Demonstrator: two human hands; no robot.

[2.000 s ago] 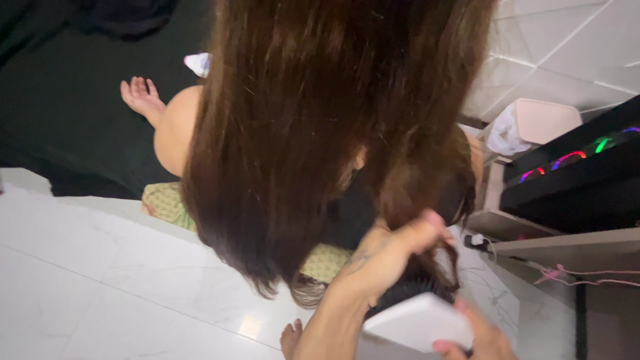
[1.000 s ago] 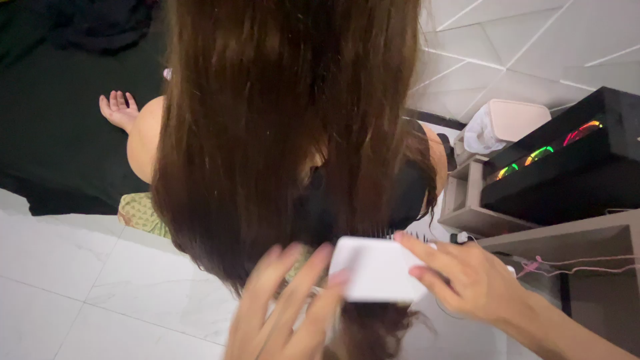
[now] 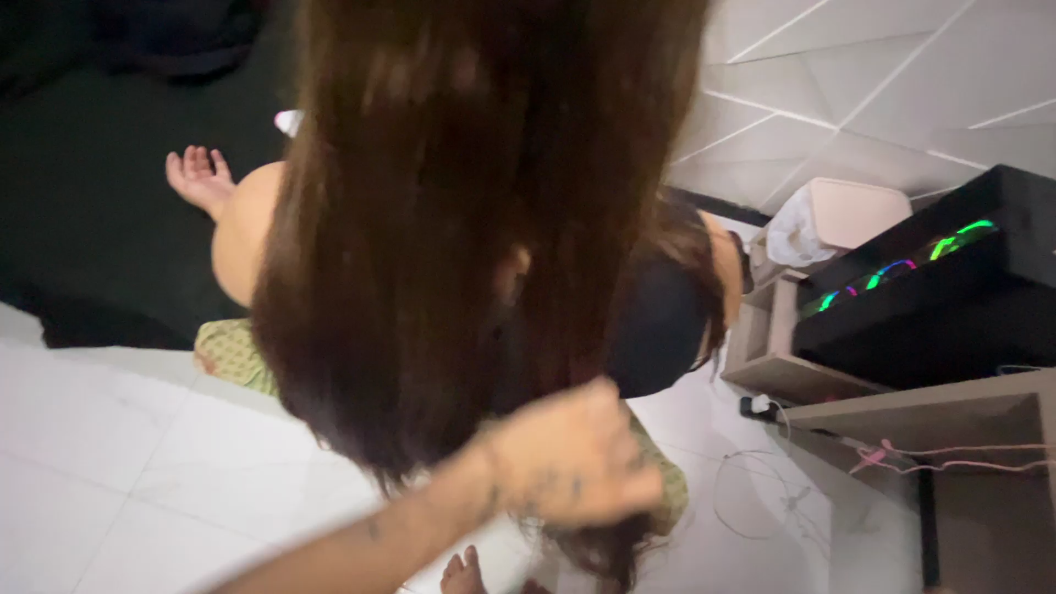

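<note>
Long brown hair (image 3: 462, 231) hangs down the back of a seated person in a dark top, filling the middle of the head view. Reaching in from the bottom edge, my left hand (image 3: 577, 462) is closed around the lower part of the hair on the right; the hand is slightly blurred. Dark hair ends show below its fingers. My right hand is outside the frame, and so is the white hairbrush. The seated person's own hand (image 3: 198, 177) rests palm up on a black cloth at the left.
At the right, a black computer case (image 3: 924, 280) with coloured lights stands on a wooden shelf unit (image 3: 833, 375). Behind it is a lidded bin (image 3: 858, 214) with a white liner. Cables (image 3: 965, 462) and a power plug lie near the shelf. Bare toes (image 3: 464, 571) show on the tiled floor.
One second ago my right hand held the white brush at the hair; both have left the view. My left hand, fingers spread then, has moved right and closed on the hair.
</note>
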